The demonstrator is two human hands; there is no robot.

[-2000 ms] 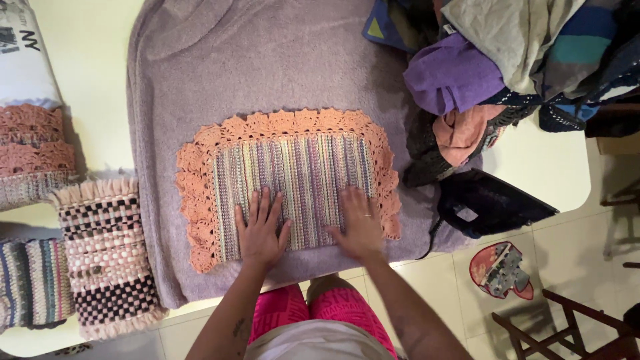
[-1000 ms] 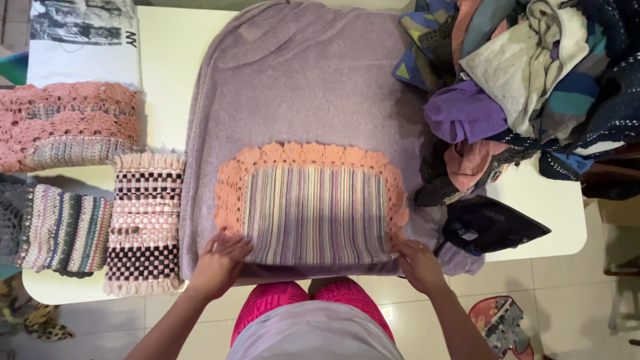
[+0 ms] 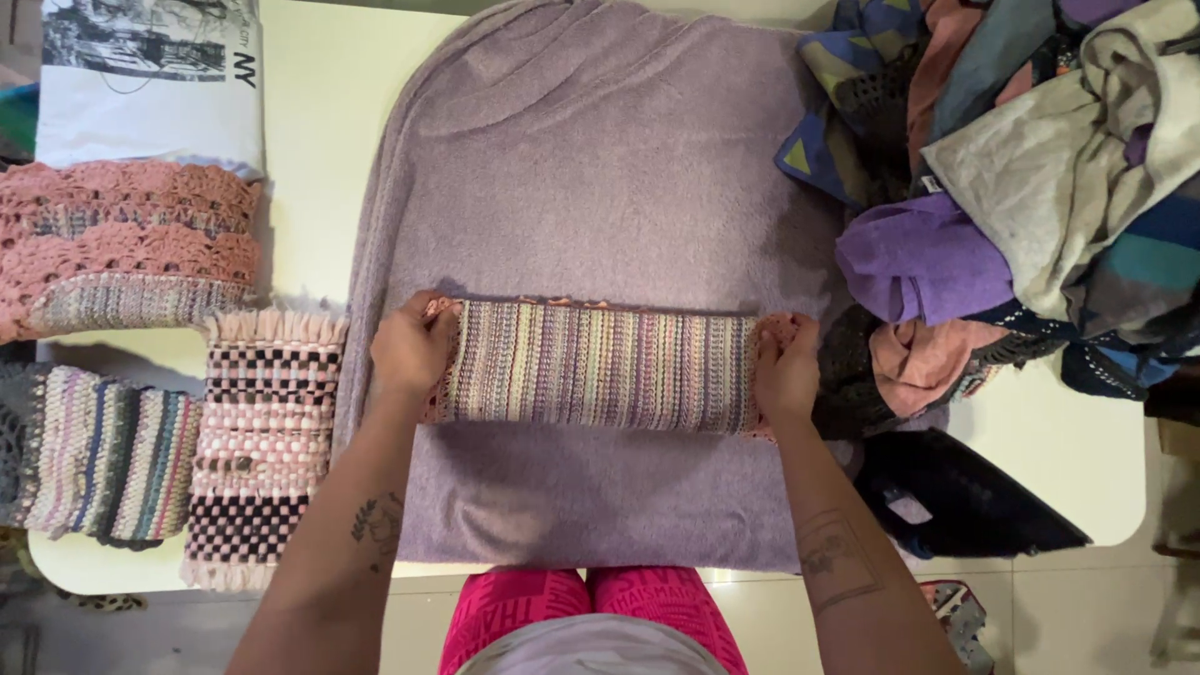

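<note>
A striped crocheted mat (image 3: 605, 367) with coral lace edging, doubled over into a long band, is held between my two hands above a mauve towel (image 3: 600, 187). My left hand (image 3: 412, 347) grips its left end near the upper corner, thumb on top. At the right end, my right hand (image 3: 786, 366) grips the coral edging in the same way. The mat's fold runs along the far side, and its striped face shows. Most of the lace is hidden behind the band and under my fingers.
Folded coral crochet (image 3: 131, 248), a pink and black woven mat (image 3: 267, 450), a striped knit piece (image 3: 112, 455) and a white printed cloth (image 3: 150, 112) lie at left on the white table (image 3: 314, 141). At right are heaped fabrics (image 3: 1031, 169) and a black clothes iron (image 3: 966, 492).
Two seconds ago both hands pressed on the mat spread on the towel. One second ago they held its near corners. Now the mat is doubled over and the hands are farther from my body.
</note>
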